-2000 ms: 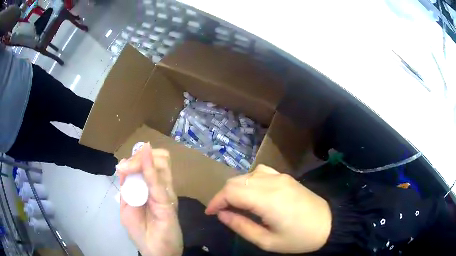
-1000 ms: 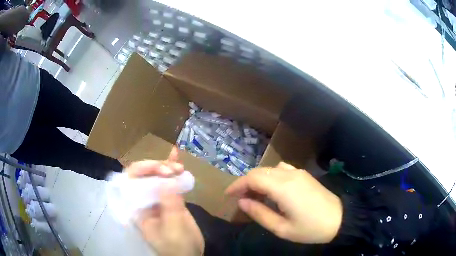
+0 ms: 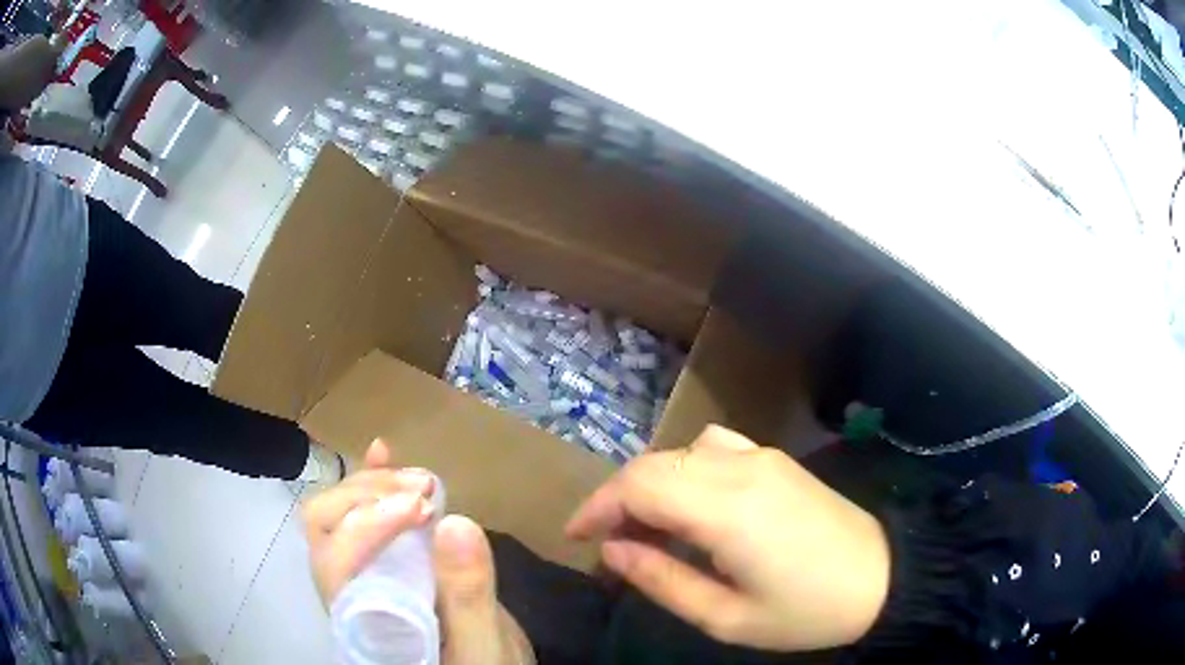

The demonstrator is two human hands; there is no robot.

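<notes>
My left hand (image 3: pixel 448 572) is wrapped around a frosty syringe barrel (image 3: pixel 390 608), whose wide open end faces me at the bottom of the view. The far end of the barrel is hidden by the fingers. My right hand (image 3: pixel 747 546) is to the right of it, bare, with thumb and forefinger curled and a small gap between them. It holds nothing that I can see and does not touch the barrel.
A cardboard carton (image 3: pixel 500 448) with small labelled tubes (image 3: pixel 565 364) stands beyond my hands. A white-covered bench (image 3: pixel 832 117) carries tweezers (image 3: pixel 1044 179). A green adapter (image 3: pixel 862 422) on a clear hose (image 3: pixel 994 439) hangs at the bench edge. A person (image 3: pixel 130 351) stands at left.
The barrel has swung from lying sideways, blurred, to pointing its open end down toward me. My left hand has turned with it. My right hand has stayed nearly in place.
</notes>
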